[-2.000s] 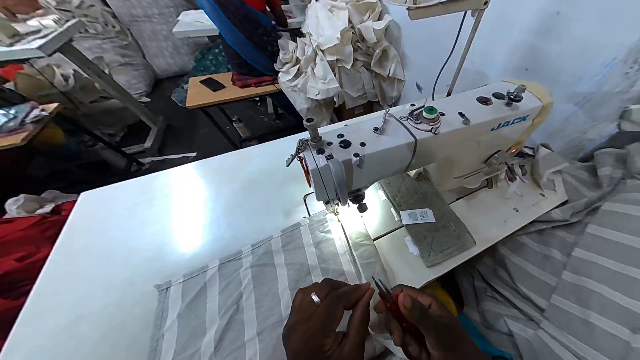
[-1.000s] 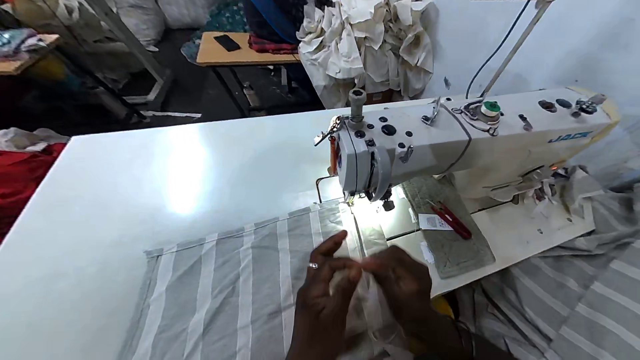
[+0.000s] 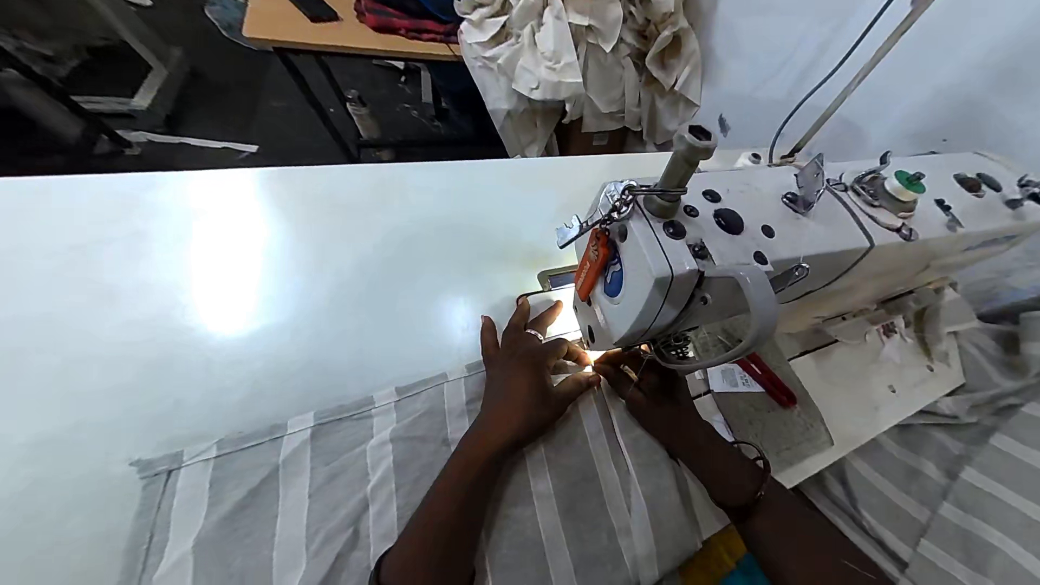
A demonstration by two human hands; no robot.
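The white sewing machine [image 3: 642,276] stands at the right, its needle area lit and partly hidden by my fingers. Grey fabric with white stripes [image 3: 341,463] lies flat on the table, its hemmed edge running up to the needle area. My left hand [image 3: 528,378], a ring on one finger, rests there with thumb and forefinger pinched at the fabric's edge. My right hand [image 3: 654,398] meets it from the right, fingertips pinched close under the machine head; what lies between them is too small to tell. Red-handled thread snips [image 3: 768,380] lie on the grey pad right of the needle.
An orange tag and keys [image 3: 593,264] hang at the machine head. A green-and-white bobbin [image 3: 903,185] sits on top. More striped fabric [image 3: 951,487] is heaped at the right. Behind the white table [image 3: 325,244] are a wooden table [image 3: 357,36] and piled cream cloth [image 3: 585,57].
The snips, in my right hand two seconds ago, lie on the grey pad. Both hands have moved from the fabric in front of the machine up to the needle area. The view has come closer.
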